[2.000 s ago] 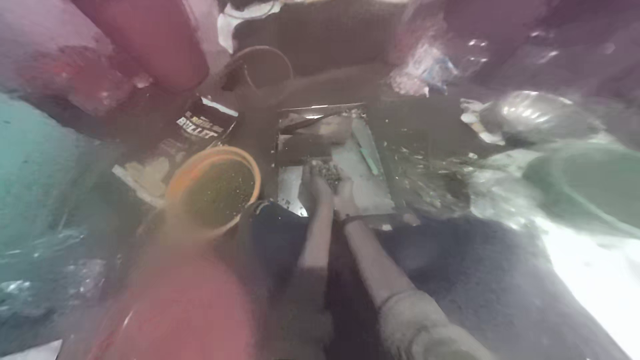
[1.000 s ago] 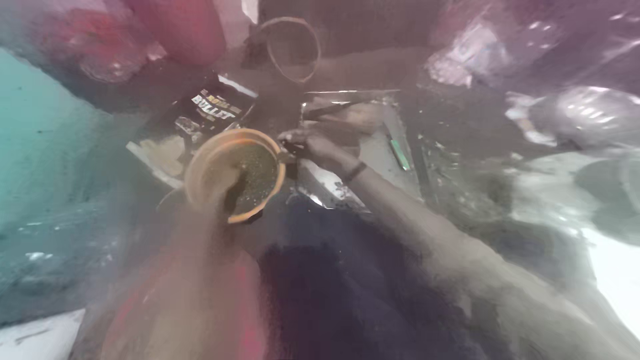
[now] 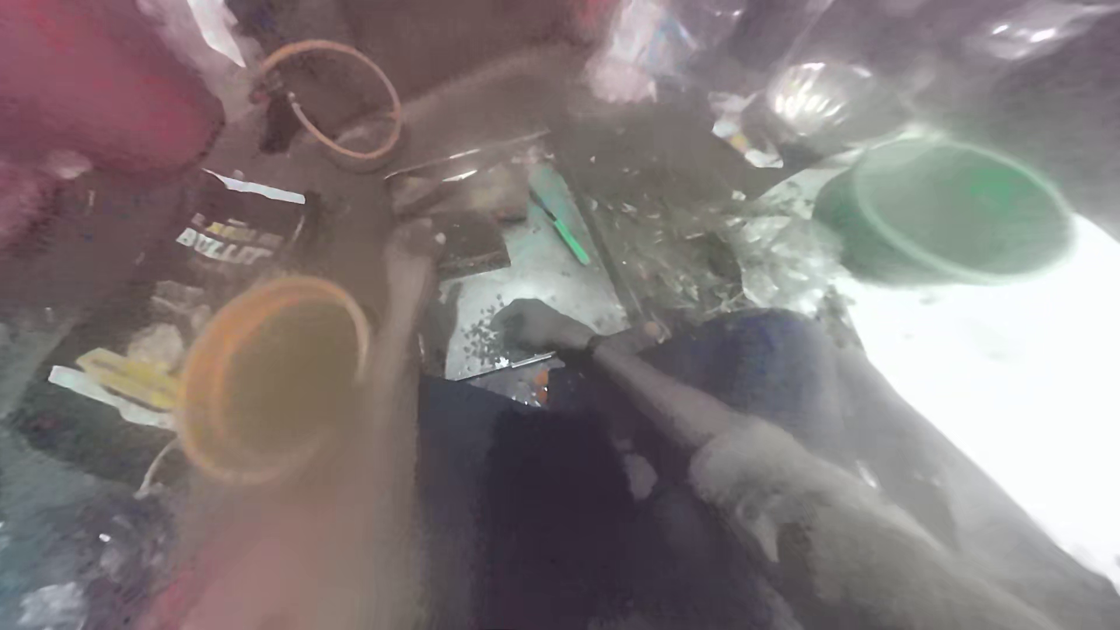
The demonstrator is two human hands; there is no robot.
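My right hand [image 3: 535, 325] is low over a pale metal tray [image 3: 577, 289], its fingers curled beside a scatter of small dark pieces [image 3: 481, 337]; whether it holds any is not visible. My left hand [image 3: 418, 241] is blurred at the tray's left side, next to a dark flat block [image 3: 472, 241], and its fingers cannot be made out. On the tray's far right part lies a green-handled tool [image 3: 570, 241]. An orange-rimmed tub [image 3: 363, 337] stands left of the tray, close to my left forearm; its contents are blurred.
A green tub [image 3: 962, 214] stands at the right near a clear plastic bag [image 3: 787, 258]. Behind the orange tub are a black printed packet [image 3: 236, 227] and an orange hoop [image 3: 398, 114]. Loose scraps lie right of the tray [image 3: 674, 254]. A shiny bowl [image 3: 822, 96] is at the back right.
My left hand has moved from the orange-rimmed tub to the tray's left side. My right hand has left the tub's rim and is low over the tray. The small dark pieces now show on the tray.
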